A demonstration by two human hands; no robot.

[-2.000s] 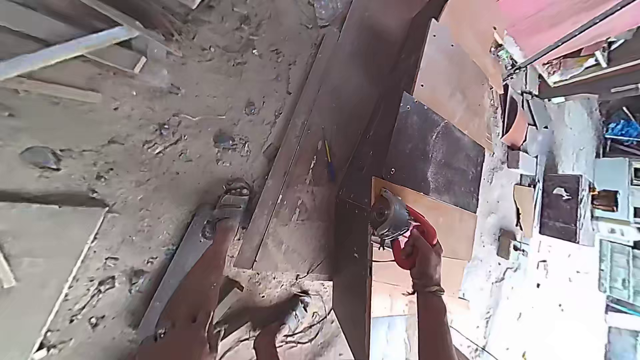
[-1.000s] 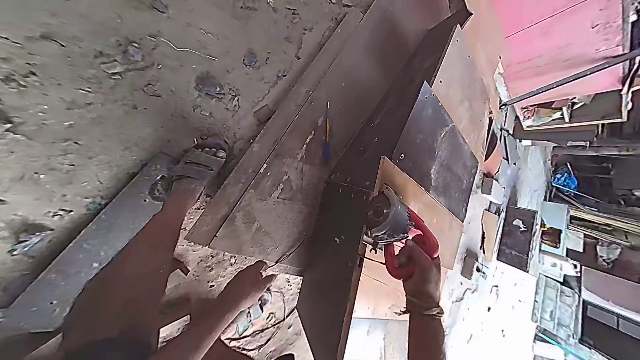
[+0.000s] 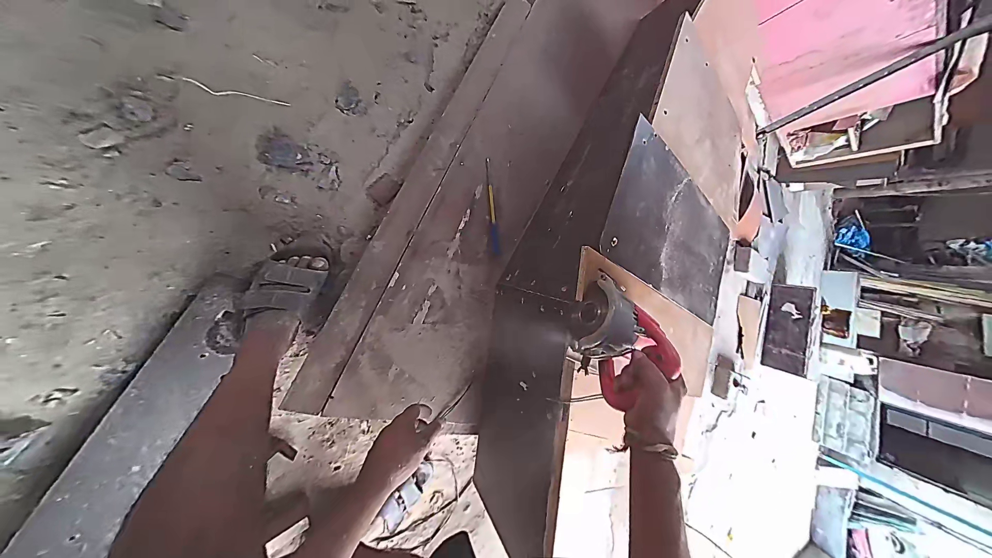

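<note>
My right hand (image 3: 651,391) grips the red handle of a circular saw (image 3: 608,322). The saw rests at the edge of a dark board (image 3: 535,333), over a light brown plywood sheet (image 3: 659,298). Low and left of the saw, my left hand (image 3: 403,442) has a thin cord (image 3: 457,399) between thumb and fingers, beside the lower end of a wide brown board (image 3: 395,372). A screwdriver with a yellow and blue handle (image 3: 493,217) lies on the wide board, left of the dark board. The saw's blade is mostly hidden.
My sandalled foot (image 3: 287,279) is by a grey plank (image 3: 132,434) on the dirt ground at left. A dark panel (image 3: 670,225) and other sheets lie beyond the saw. Cables and a pale object lie below my left hand. Stacked materials and a pink panel (image 3: 852,54) are at right.
My left hand has come up beside the lower end of the wide board, with the cord now visible in it. My right hand still holds the saw. The view has shifted.
</note>
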